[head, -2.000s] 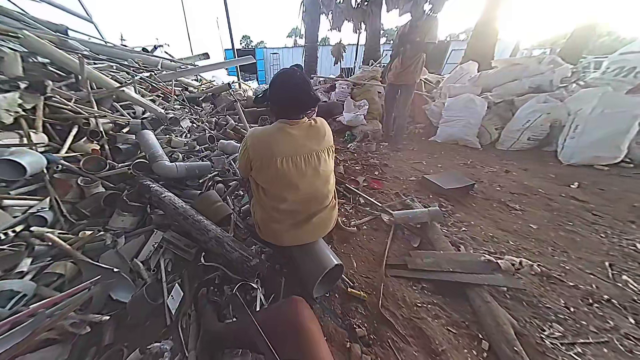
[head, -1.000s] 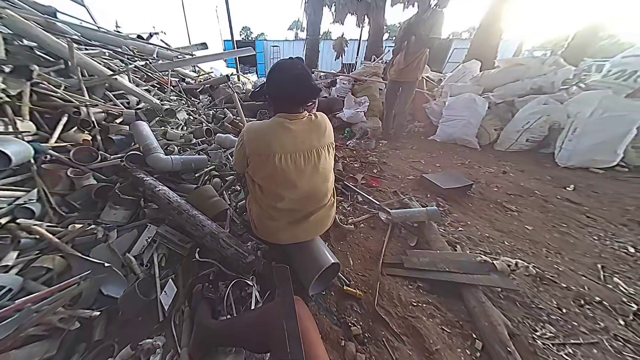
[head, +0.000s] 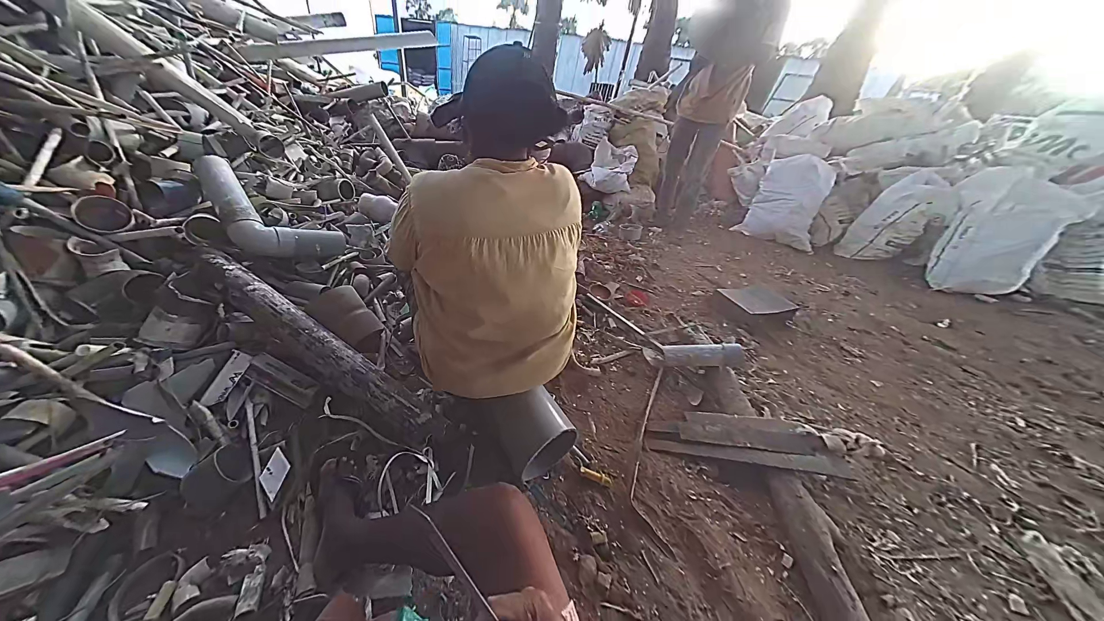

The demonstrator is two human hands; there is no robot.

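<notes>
At the bottom edge, what looks like my left hand (head: 342, 607) is mostly cut off, left of a scrap of green material (head: 410, 614). What appears to be my right hand (head: 523, 602) lies low against my bent leg (head: 483, 535); its fingers and grip are unclear. A thin strip or wire (head: 453, 552) runs across the leg down toward that hand; whether it is held cannot be told. Just beyond my knee is a wide grey pipe (head: 539, 435), with a person in a yellow shirt (head: 496, 276) seated on it, back to me.
A heap of scrap plastic pipes (head: 285, 241) rises on the left, with a dark log (head: 310, 345) before it. Boards (head: 750, 435) and a wooden pole (head: 811, 543) lie on the dirt at right. Another person (head: 703, 112) stands near white sacks (head: 1000, 228).
A dark flat strip that stood upright across my leg one second ago no longer shows. The seated person stays in place with their back to me.
</notes>
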